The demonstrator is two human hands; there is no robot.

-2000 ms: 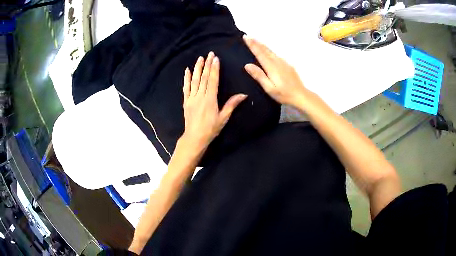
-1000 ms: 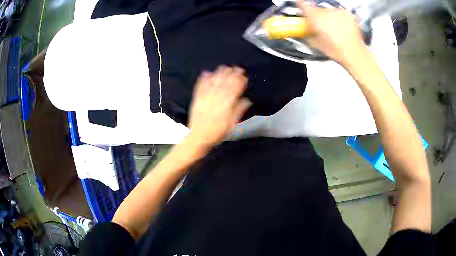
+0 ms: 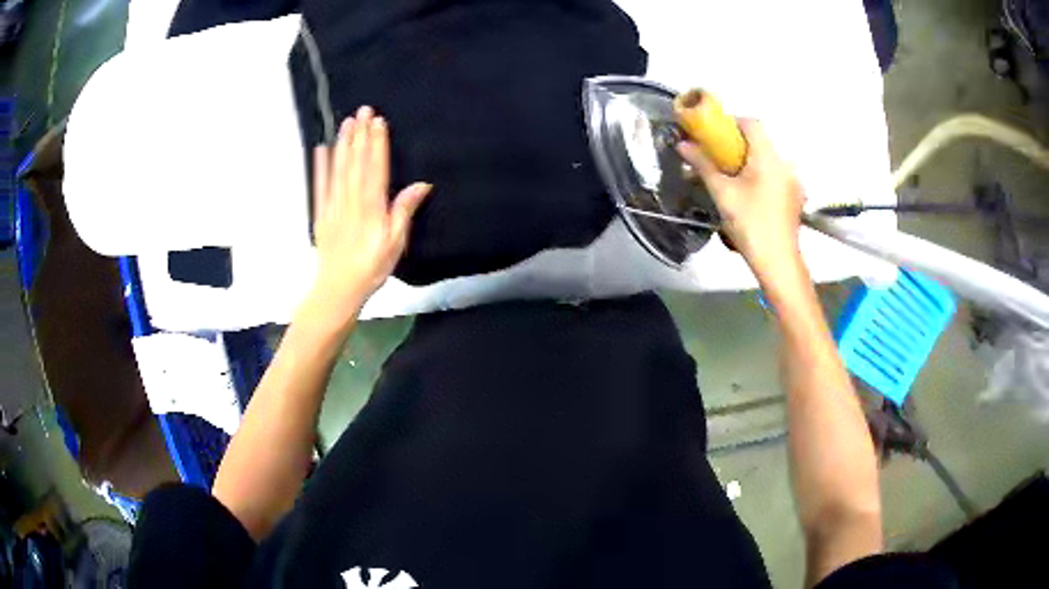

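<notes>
A black garment [image 3: 483, 138] lies on the white pressing board, with a thin light line near its left edge. My left hand [image 3: 359, 213] lies flat over that left edge, fingers pointing away from me, thumb spread, gripping nothing. My right hand [image 3: 753, 190] is closed around the yellow-orange handle of the steam iron [image 3: 644, 150]. The iron stands at the garment's right edge, its pointed tip facing away from me. I cannot tell whether the soleplate touches the cloth.
The white board's rounded end [image 3: 109, 173] is at left, with a dark patch [image 3: 200, 267] near it. A blue-framed bin with brown cloth [image 3: 86, 345] stands at far left. A light-blue slotted plastic piece [image 3: 897, 328] is at right. The iron's white hose [image 3: 943, 265] runs off right.
My left hand has gone from the garment's middle to its left edge and opened flat. My right hand took hold of the iron between the earlier frames; the iron is now turned and lower.
</notes>
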